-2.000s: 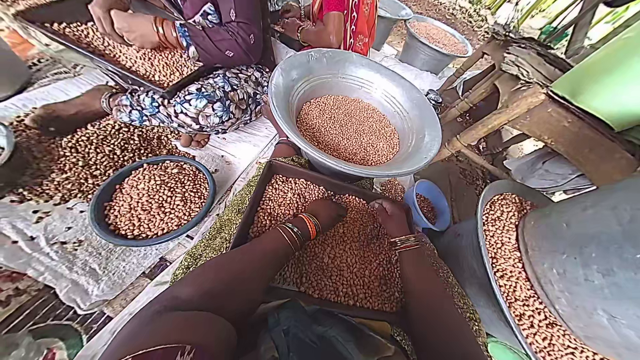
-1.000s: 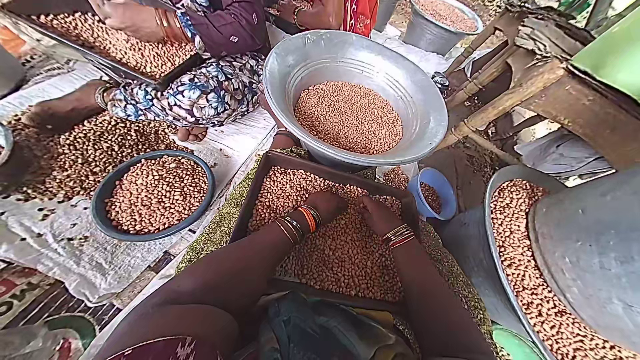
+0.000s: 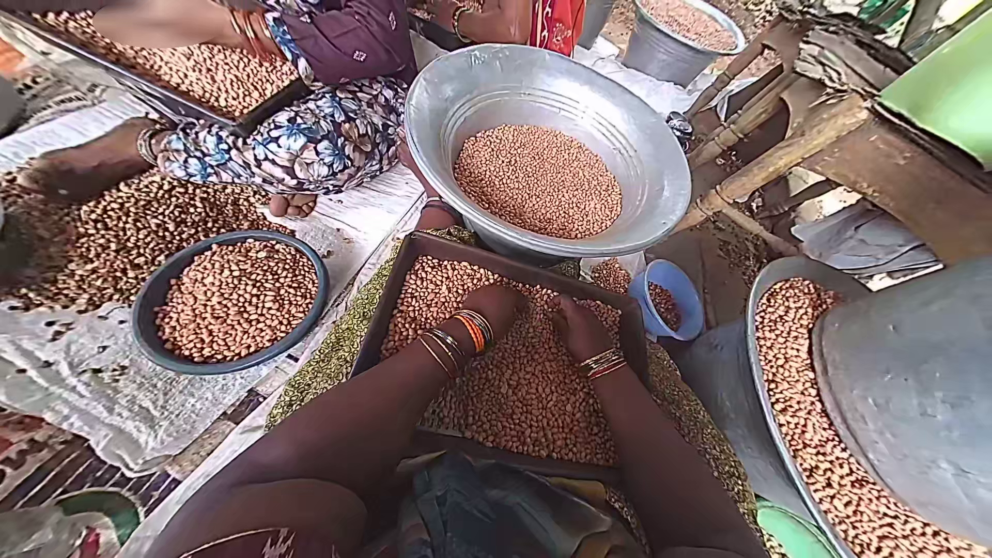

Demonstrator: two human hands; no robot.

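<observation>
A dark rectangular tray (image 3: 380, 329) full of reddish-brown nuts or seeds (image 3: 527, 387) rests on my lap. Wearing bangles at the wrist, my left hand (image 3: 496, 310) is down among the nuts near the tray's middle. My right hand (image 3: 580, 329), also with bangles, touches the nuts to its right, fingers pointing towards the far side. The fingertips of both hands are partly hidden, so what they hold cannot be told. Just beyond the tray stands a wide metal basin (image 3: 651, 167) with more of the same nuts.
A blue plastic bowl (image 3: 682, 287) stands beyond the tray's right corner. At left is a dark round tub (image 3: 143, 333) of nuts beside a heap (image 3: 155, 232) on white sheeting. A co-worker's hands are over another tray (image 3: 267, 116). Large metal vessels (image 3: 899, 387) stand at right, near a wooden frame (image 3: 798, 147).
My right hand has shifted within the tray since two seconds ago, when it was nearer the far right edge. My left hand stays among the nuts.
</observation>
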